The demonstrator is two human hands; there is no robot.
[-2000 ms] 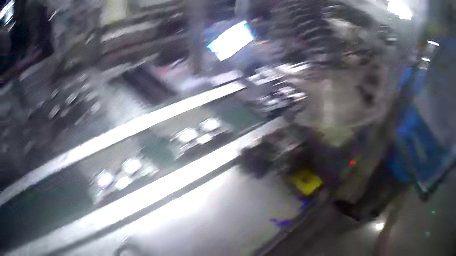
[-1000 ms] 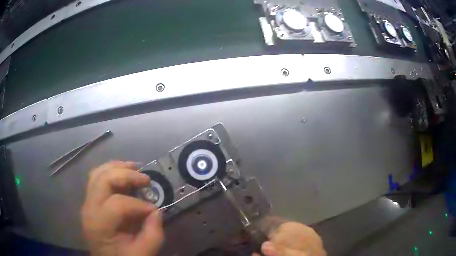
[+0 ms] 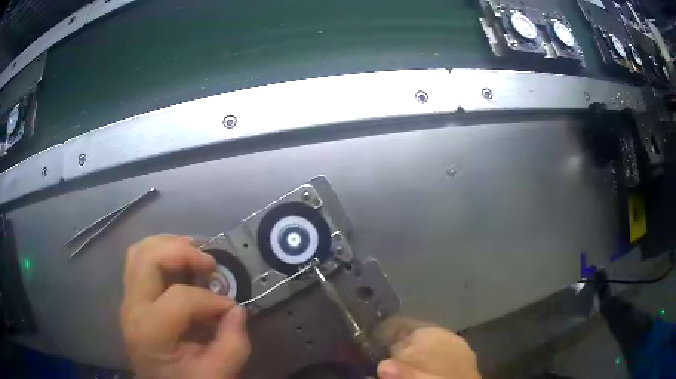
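Note:
A grey metal fixture point(image 3: 365, 292) lies tilted on the bench with two round black-rimmed units. The right unit point(image 3: 294, 239) shows fully. The left unit point(image 3: 231, 275) is partly hidden by my left hand point(image 3: 178, 307). That hand pinches solder wire point(image 3: 270, 290), whose far end reaches the lower rim of the right unit. My right hand point(image 3: 430, 352), slightly blurred and cut by the bottom edge, holds a soldering iron point(image 3: 339, 305). Its tip is at the same rim, by the wire's end. The iron's handle is mostly hidden by the hand.
Tweezers point(image 3: 111, 222) lie on the grey bench point(image 3: 519, 222) left of the fixture. Beyond the silver rail point(image 3: 326, 100), a green conveyor point(image 3: 259, 44) carries more fixtures point(image 3: 530, 33). At right are a dark block with a yellow patch point(image 3: 637, 218), a black cable and a blue sleeve point(image 3: 652, 351).
A second ago the hands were at nearly the same work. Conveyor fixtures have shifted right, and one now shows at far left. A dark shape with a blue sleeve has appeared at lower right.

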